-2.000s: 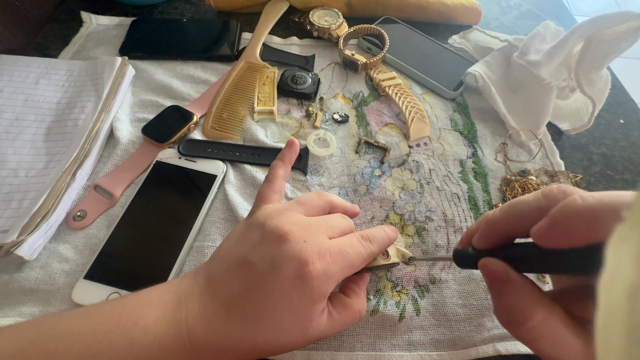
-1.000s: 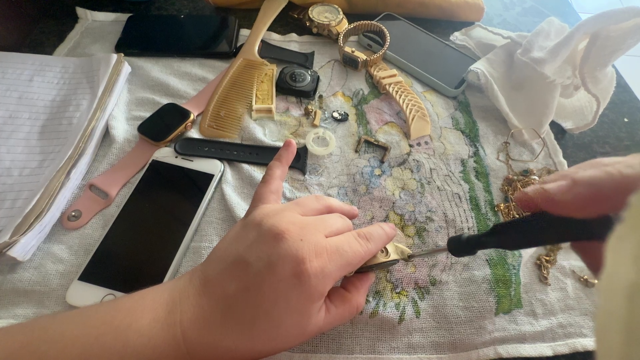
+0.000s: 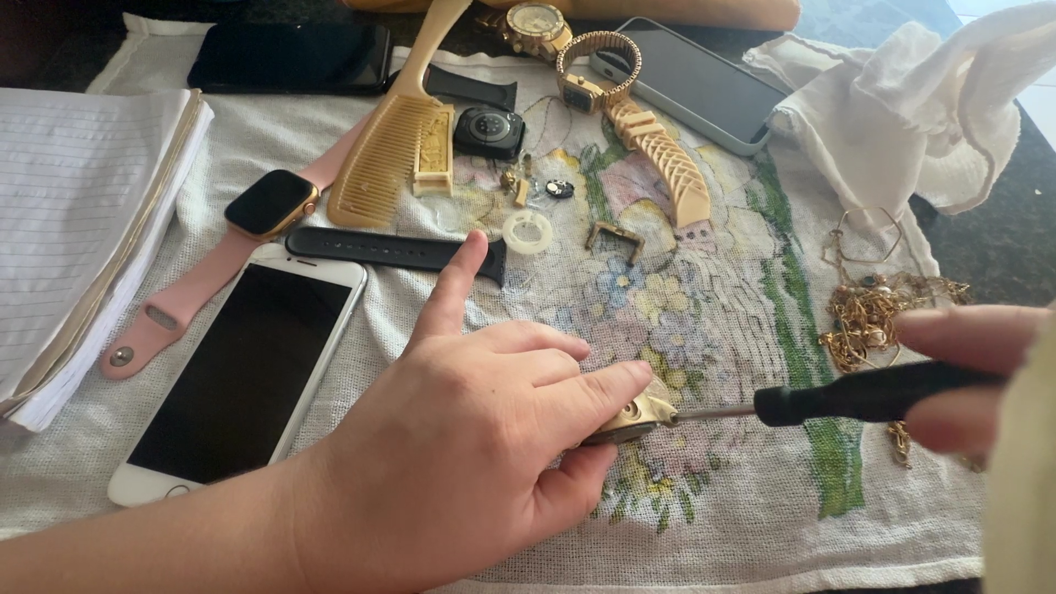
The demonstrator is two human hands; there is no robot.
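My left hand (image 3: 495, 412) grips a gold-coloured watch case (image 3: 631, 421) against the cloth, its forefinger stretched toward a black watch strap (image 3: 396, 250). From the right, my right hand (image 3: 965, 379) holds the black handle of a small screwdriver (image 3: 866, 392); its thin shaft meets the case at a lug. Most of the case lies hidden under my left fingers. A white plastic ring (image 3: 527, 233) and a metal buckle-like piece (image 3: 615, 239) lie just beyond. Farther back are a black smartwatch body (image 3: 489, 132) and a small gold-coloured frame (image 3: 434, 153).
An embroidered cloth (image 3: 528, 528) covers the dark table. On the left lie a notebook (image 3: 74, 206), a white phone (image 3: 239, 371) and a pink-strapped smartwatch (image 3: 271, 202). A comb (image 3: 379, 157), gold watches (image 3: 598, 74), a grey phone (image 3: 701, 78) and tangled chains (image 3: 866, 322) surround the work.
My right hand has moved to the right along the screwdriver, and its fingers have changed their hold. The screwdriver has tilted up at its handle end. My left hand has stayed on the watch case.
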